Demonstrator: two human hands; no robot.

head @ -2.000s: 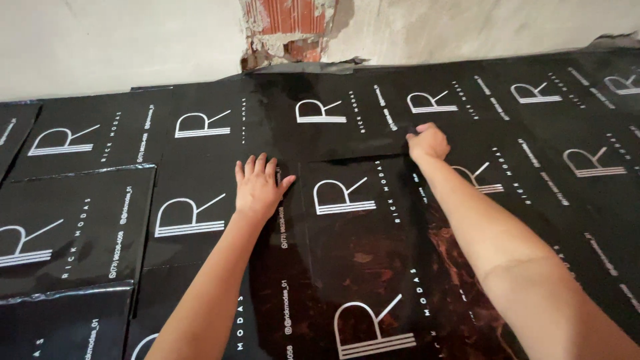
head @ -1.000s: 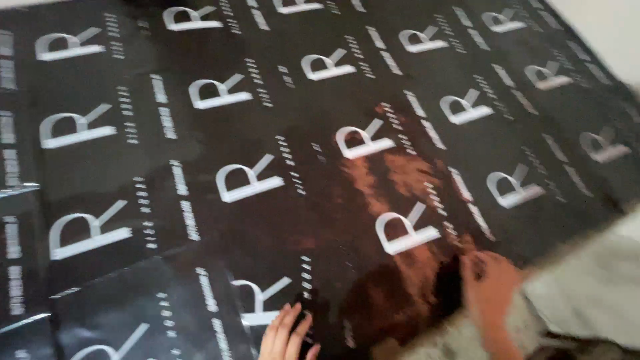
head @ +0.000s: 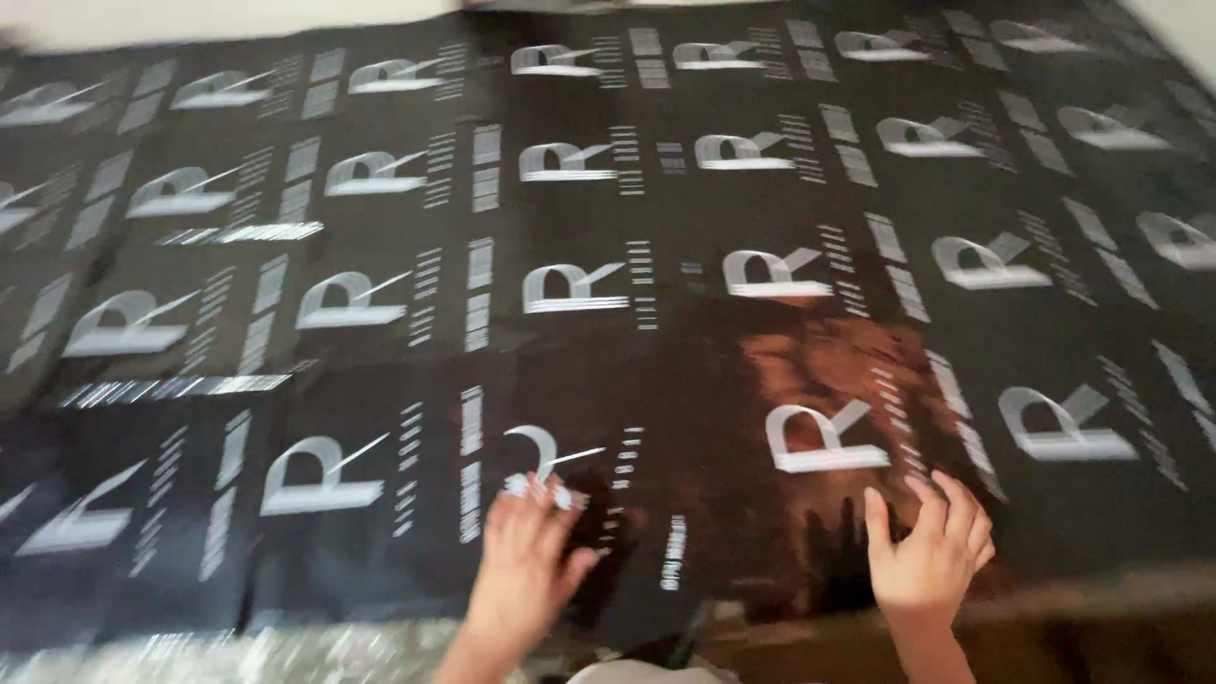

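Glossy black plastic sheets, printed with repeated white letters and lines of writing, cover a broad flat surface. Low in the middle, my left hand lies on or just over a printed letter, fingers pointing away from me and nothing gripped. Farther right, my right hand has its fingers spread over the sheet near the front edge, by a reddish reflection. Whether its fingertips touch the plastic cannot be told. The picture is blurred.
A pale wall runs behind the far edge of the covering. Shiny, pale, blurred material shows below the near edge at left, and a brown area below it at right. Something white and rounded is at the bottom middle.
Two seconds ago both hands lay farther in on the sheets, close to the wall; now they are near the front edge. The view has shifted a lot.
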